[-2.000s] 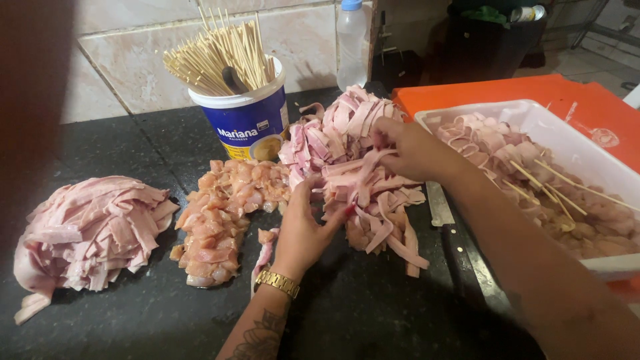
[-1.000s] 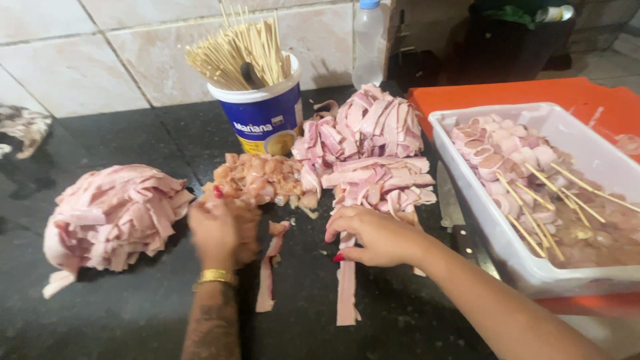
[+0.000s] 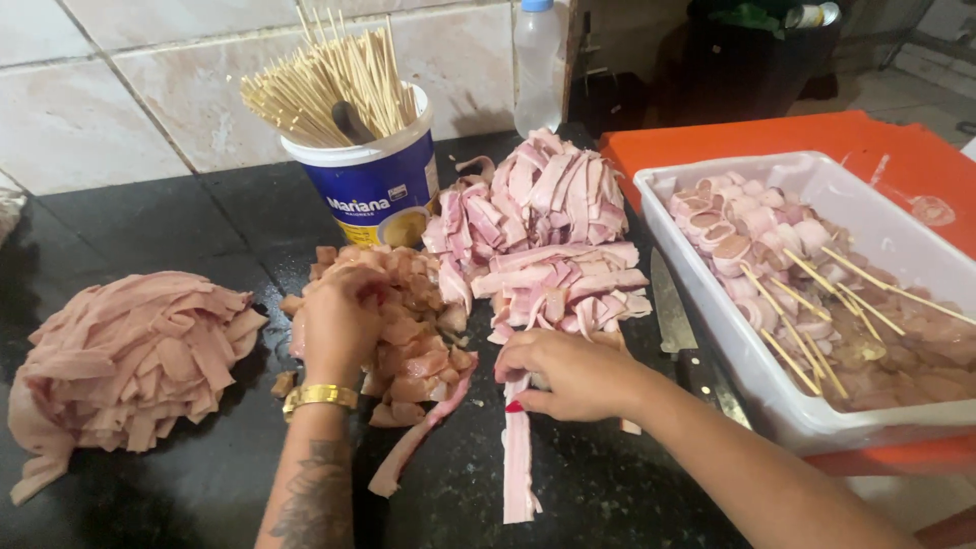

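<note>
My left hand (image 3: 341, 320), with a gold watch or bracelet at the wrist, rests in the heap of diced raw meat (image 3: 415, 354); its fingertips are partly hidden. My right hand (image 3: 568, 374) has its fingers at the top end of a bacon strip (image 3: 518, 473) lying lengthwise on the dark counter; whether it grips the strip is unclear. Another strip (image 3: 415, 450) lies between the hands. Behind my right hand are bacon strips (image 3: 564, 198) in a pile. A mound of pale meat strips (image 3: 145, 343) sits at the left.
A mayonnaise bucket (image 3: 366, 191) holds wooden skewers (image 3: 335, 84). Beside it stands a plastic bottle (image 3: 537, 69). At the right, a white tub (image 3: 686, 282) with rolled meat, diced meat and skewers rests partly on an orange surface (image 3: 762, 133). A knife (image 3: 672, 313) lies beside the tub.
My left hand has moved from the bacon strips to the diced meat. My right hand has come down from the bacon pile to a strip now laid out on the counter.
</note>
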